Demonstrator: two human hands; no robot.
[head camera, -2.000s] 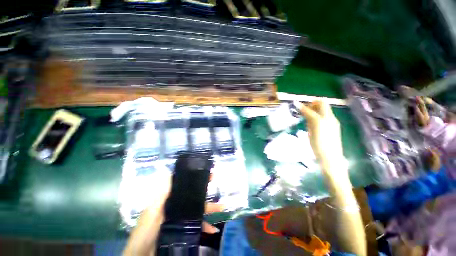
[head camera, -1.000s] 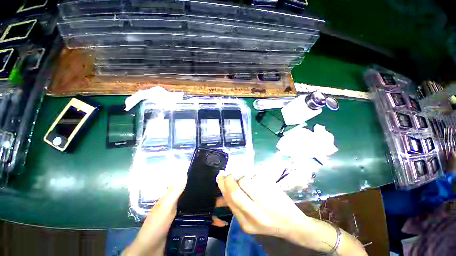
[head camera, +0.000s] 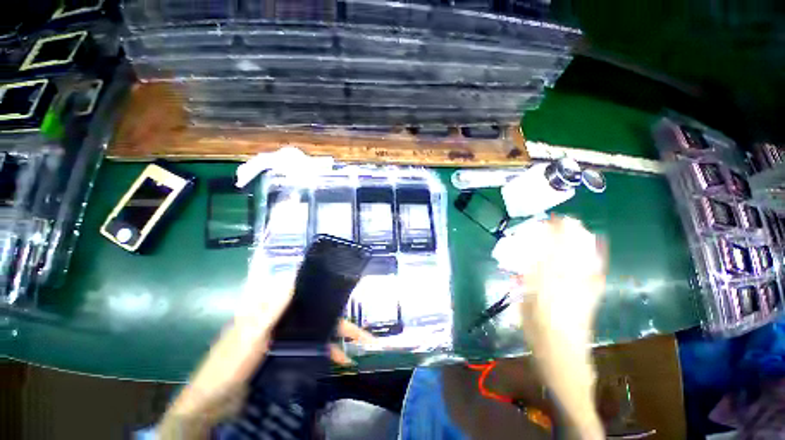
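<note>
My left hand (head camera: 258, 322) holds an open black flip phone (head camera: 323, 288), its lid pointing up and its keypad half towards me, blurred. Under the lid lies a clear blister tray (head camera: 444, 284) with dark lens panels (head camera: 376, 215) in its pockets. My right hand (head camera: 561, 301) is blurred, over the near side of the crumpled white wipes (head camera: 538, 245); its fingertips are hard to see, so I cannot tell whether it grips anything. Dark tweezers (head camera: 491, 313) lie left of my right hand.
A white bottle with a silver top (head camera: 538, 187) lies behind the wipes. A gold-faced device (head camera: 146, 208) and a dark panel (head camera: 230, 215) lie left. Stacked trays (head camera: 344, 77) stand on a wooden board (head camera: 344, 144). Pink-edged parts (head camera: 723, 215) are right; an orange hose (head camera: 489, 381) is near my lap.
My right hand has moved from the phone's lid to the wipes on the right. The phone has tilted, its top leaning further right. The orange hose shows again at the lower edge.
</note>
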